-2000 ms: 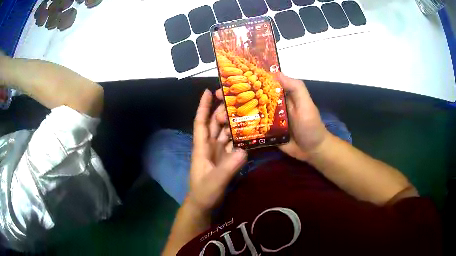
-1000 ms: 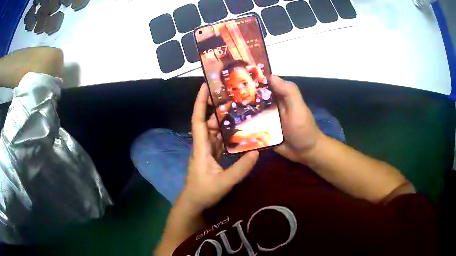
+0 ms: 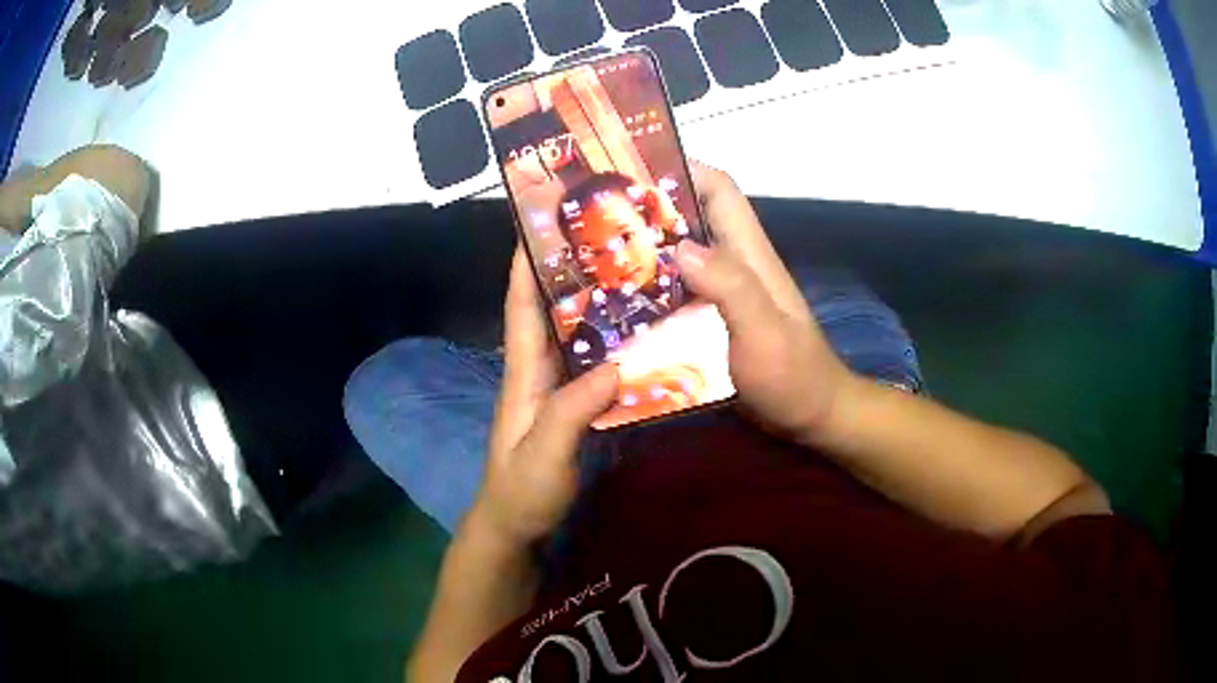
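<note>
A tall smartphone (image 3: 607,240) with a lit home screen showing a picture and icons is held over my lap, tilted slightly, its top end overlapping the table's near edge. My left hand (image 3: 534,427) holds its left side and lower edge, with the thumb over the lower left of the screen. My right hand (image 3: 767,314) holds its right side, with the thumb over the right part of the screen. The fingers behind the phone are hidden.
A white sheet with two rows of black pads (image 3: 735,50) lies on the white table (image 3: 294,120), partly behind the phone. Brown-grey pieces (image 3: 127,51) lie at far left. A neighbouring person's bent arm and shiny sleeve (image 3: 80,254) are at left. A clear object (image 3: 1125,7) is cut off at top right.
The phone screen has gone from a video of yellow corn to the home screen. The phone has moved left and slightly down. My thumbs have moved over the screen. The neighbour's arm has moved left.
</note>
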